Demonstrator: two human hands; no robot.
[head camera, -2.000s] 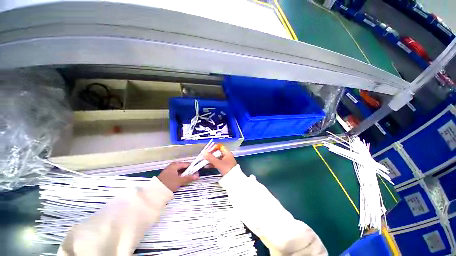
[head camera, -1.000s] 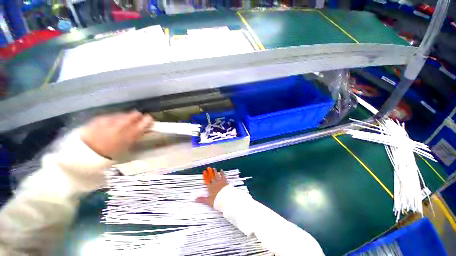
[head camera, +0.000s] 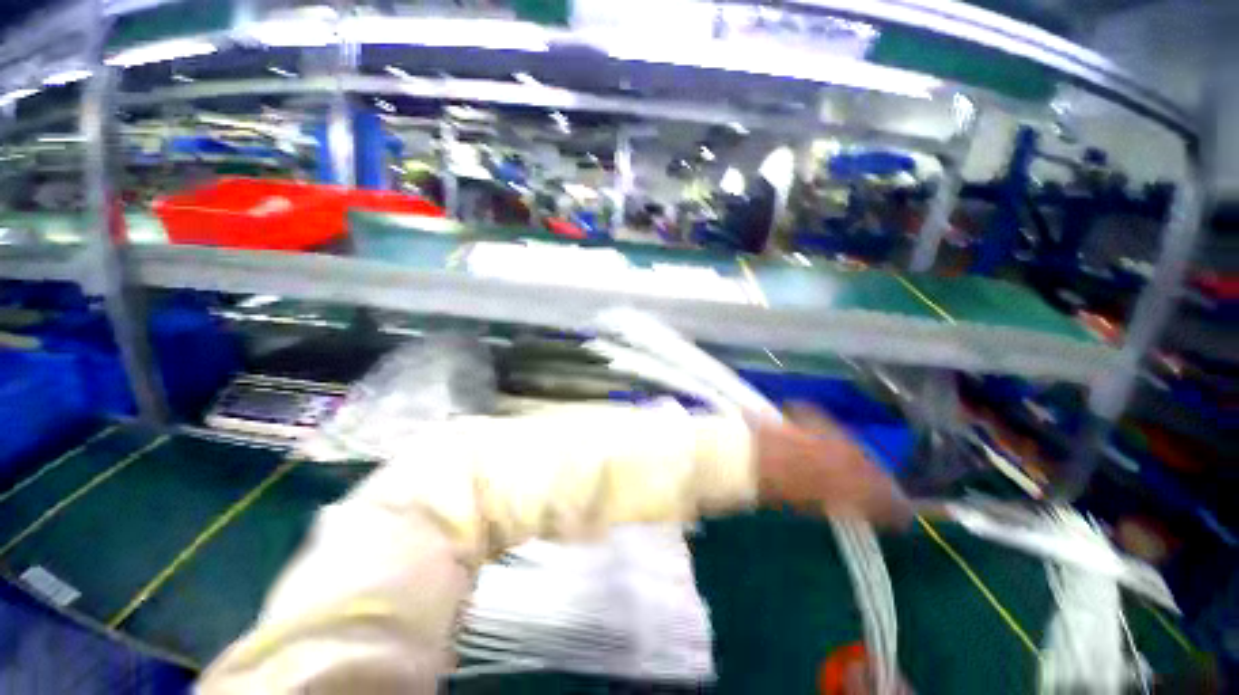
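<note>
My left hand, blurred, reaches across to the right and grips a bunch of long white tubes. The bunch runs from the upper left through the hand and hangs towards the bottom edge. An orange patch shows at the bottom beside the tubes' lower end; my right hand cannot be made out there. A wide layer of white tubes lies on the green mat below my left sleeve. A second, crossed pile of white tubes lies at the right.
A metal-edged shelf crosses the view, with an orange-red bin and white sheets on it. Under it are crumpled clear plastic, a grey box with a display and a partly hidden blue tote. Metal posts stand left and right.
The view has tilted up. My left hand has moved from the left, near the small bin, to the right with the white tubes. My right hand has left the tube layer.
</note>
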